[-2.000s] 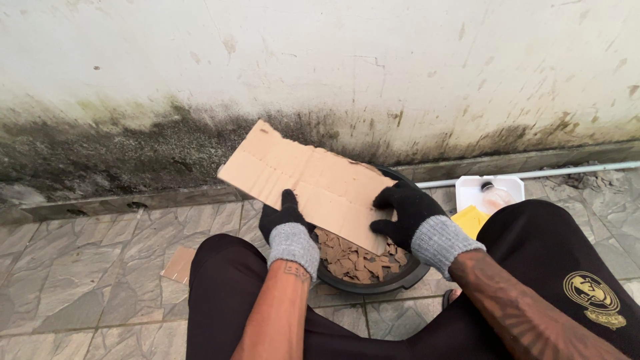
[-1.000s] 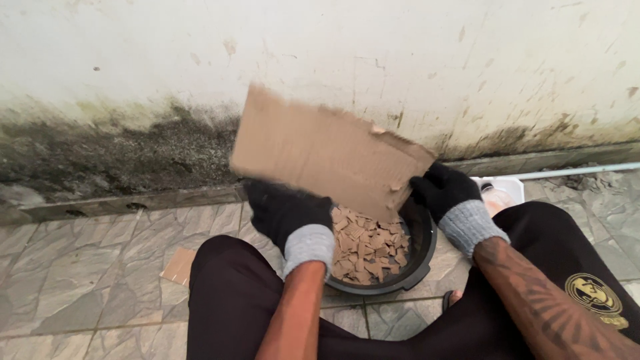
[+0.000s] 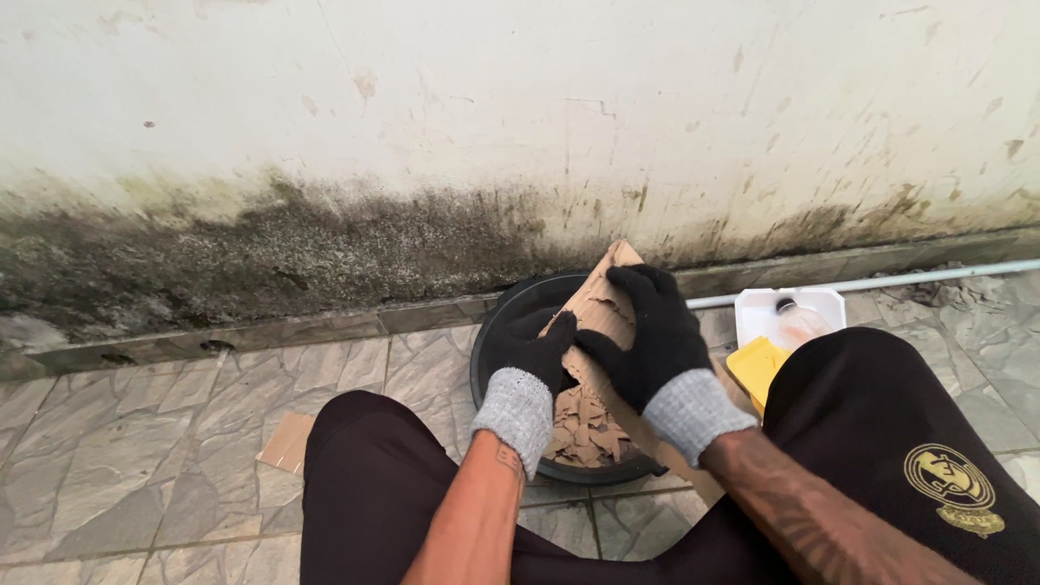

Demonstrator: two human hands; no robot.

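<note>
A piece of corrugated cardboard (image 3: 605, 305) with a ragged, peeling edge is held over a round black plastic tub (image 3: 496, 313). My left hand (image 3: 532, 349), in a black glove with a grey cuff, grips its left edge. Gloved alike, my right hand (image 3: 654, 337) holds it from the right, the thumbs close together. The lower part of the cardboard runs down beneath my right wrist. Torn cardboard pieces (image 3: 589, 431) lie in the tub below; my hands and the sheet hide part of them.
A small cardboard scrap (image 3: 286, 441) lies on the tiled floor at left. Right of the tub are a white foam tray (image 3: 833, 302) holding a clear bottle (image 3: 796, 321), and a yellow object (image 3: 757, 370). A pale pipe (image 3: 934, 276) runs along the stained wall (image 3: 487, 122). My knees flank the tub.
The cardboard, held up broadside above the tub before, is now turned steeply, with its lower part toward my right leg. My hands have come close together over the tub.
</note>
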